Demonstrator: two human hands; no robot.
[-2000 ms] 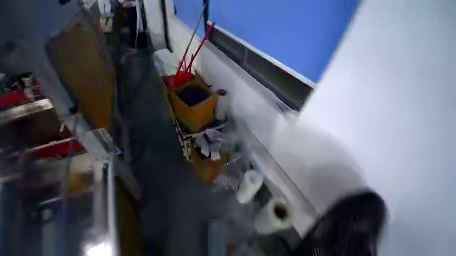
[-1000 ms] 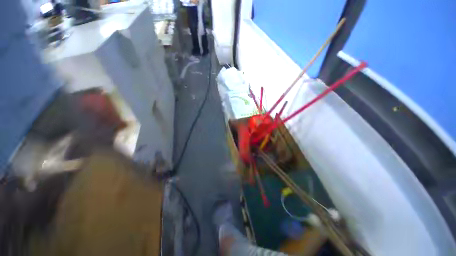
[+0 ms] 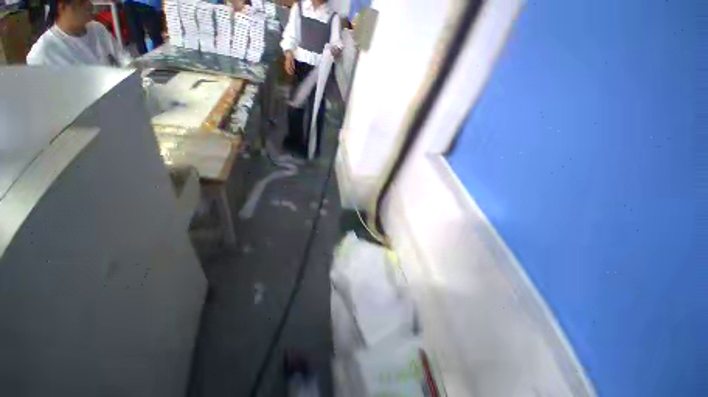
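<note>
Neither of my hands is in the picture. White plastic-like bags or wrap (image 3: 376, 291) lie nearest in front of me, against the wall at the lower middle. A thin red stick (image 3: 428, 374) shows beside them at the bottom edge. A dark blurred shape, perhaps a foot, is at the bottom of the aisle; I cannot tell.
A large grey-white cabinet or machine (image 3: 101, 256) fills the left. A dark cable (image 3: 299, 271) runs along the grey floor. Further on are a wooden table (image 3: 198, 151), tall white box stacks (image 3: 213, 29) on a green bench, a standing person (image 3: 310, 70) holding white strips, and another person (image 3: 78, 39).
The view has moved forward along the aisle. The red bucket-like thing and cartons have dropped out of view, except a red stick. The box stacks and standing person appear nearer.
</note>
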